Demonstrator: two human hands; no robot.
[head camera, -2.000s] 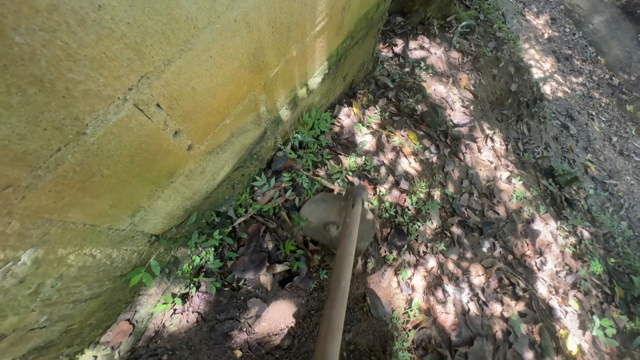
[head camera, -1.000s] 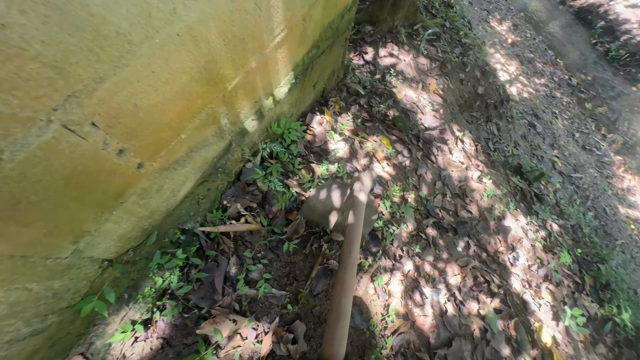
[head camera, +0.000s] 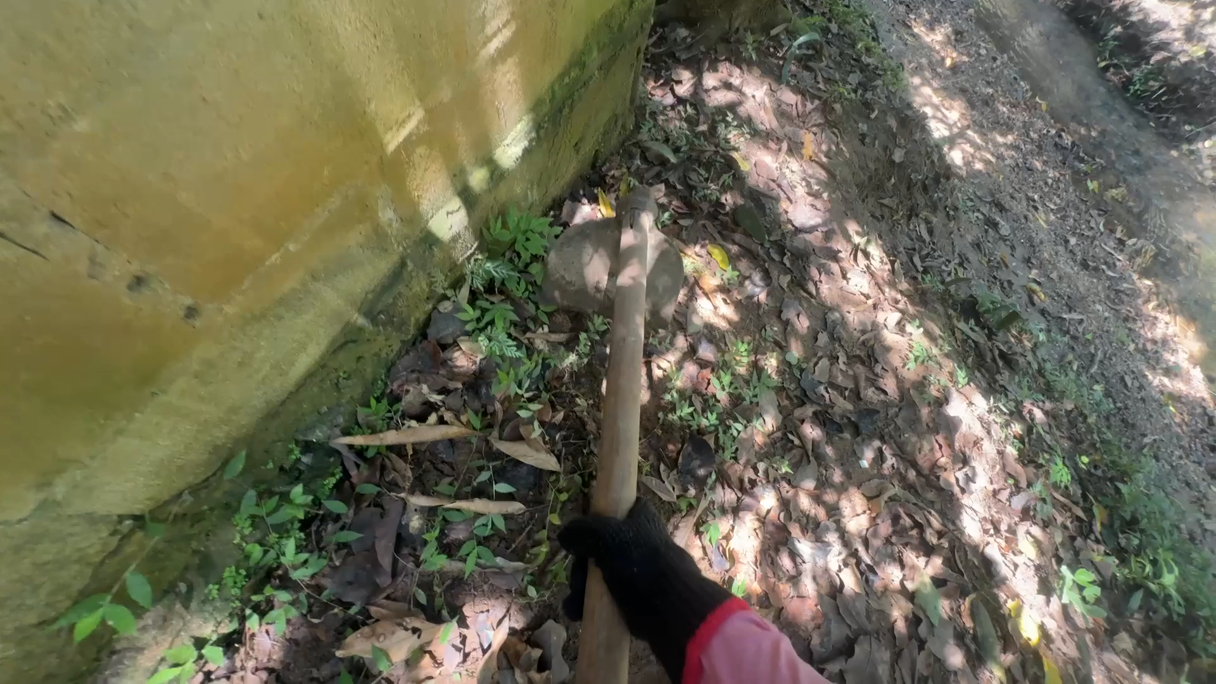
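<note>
My right hand (head camera: 641, 575), in a black knit glove under a pink sleeve with a red cuff, is wrapped around the wooden handle (head camera: 622, 380) of a hoe at the lower middle. The handle runs up and away to a rounded metal hoe blade (head camera: 581, 266), which is over the leaf-covered ground beside green weeds (head camera: 518, 237). Whether the blade touches the soil I cannot tell. The handle's near end is cut off by the bottom edge. My left hand is out of view.
A yellowish, mossy masonry wall (head camera: 237, 209) rises at the left. Dry leaves (head camera: 855, 513) cover the sloping ground at the right, with small green plants (head camera: 275, 541) along the wall's foot. A bare dirt strip (head camera: 1092, 114) lies at the upper right.
My gloved right hand has come into view on the handle. The hoe blade has moved farther up and away along the wall.
</note>
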